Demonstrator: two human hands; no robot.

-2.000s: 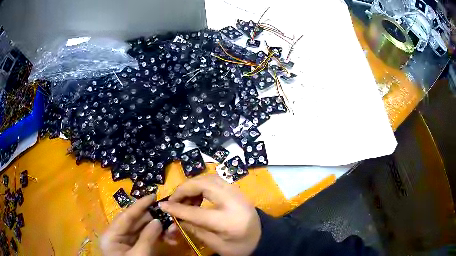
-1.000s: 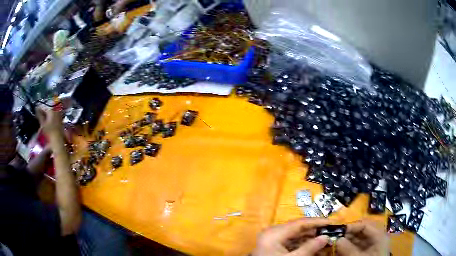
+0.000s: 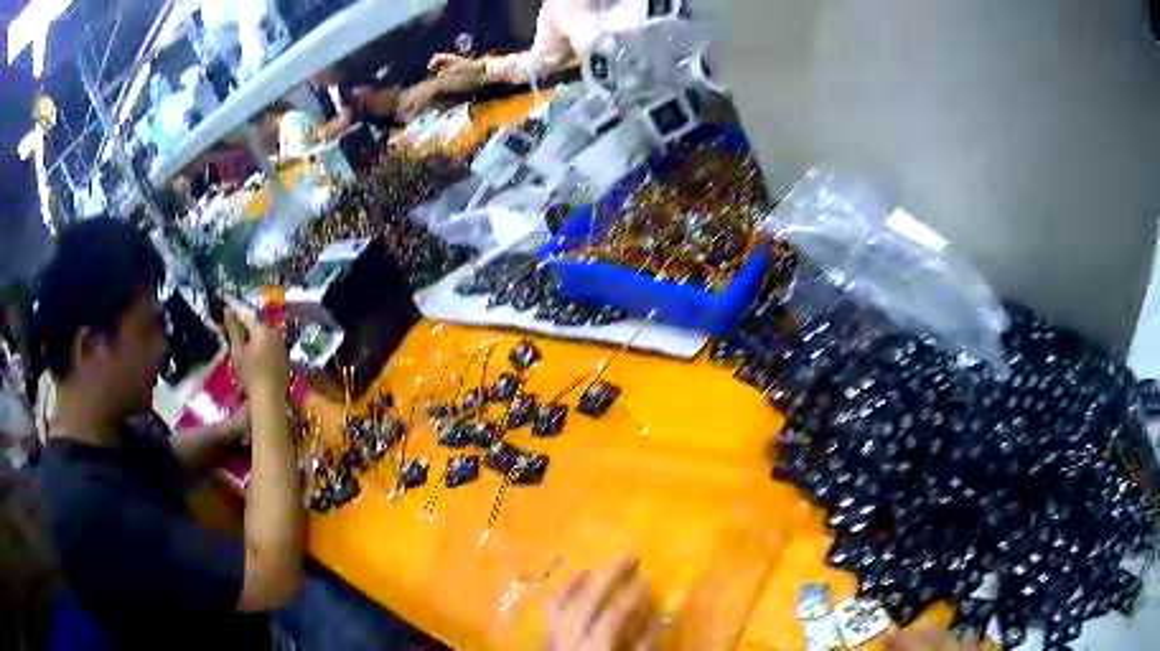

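Note:
My left hand (image 3: 604,613) is blurred at the bottom edge, over the orange tabletop; no board shows in it, and its grip is unclear. My right hand (image 3: 938,636) is mostly cut off by the bottom edge, so what it holds is hidden. A large heap of black LED boards (image 3: 980,471) lies at the right. Boards with their pale side showing (image 3: 865,621) lie between my hands. Several dark boards with thin wires (image 3: 509,413) lie scattered on the tabletop at centre left.
A blue parts bin (image 3: 662,290) full of wired pieces stands on a white sheet (image 3: 477,305). A clear plastic bag (image 3: 878,254) lies against the grey divider panel (image 3: 967,140). Another person (image 3: 140,483) sits at the left, with a black box (image 3: 372,299) alongside. White housings (image 3: 604,140) are piled behind.
The view has swung left towards the scattered boards and the other person. My hands, earlier together on a black board with wires, are now apart; my left hand has moved left over the tabletop.

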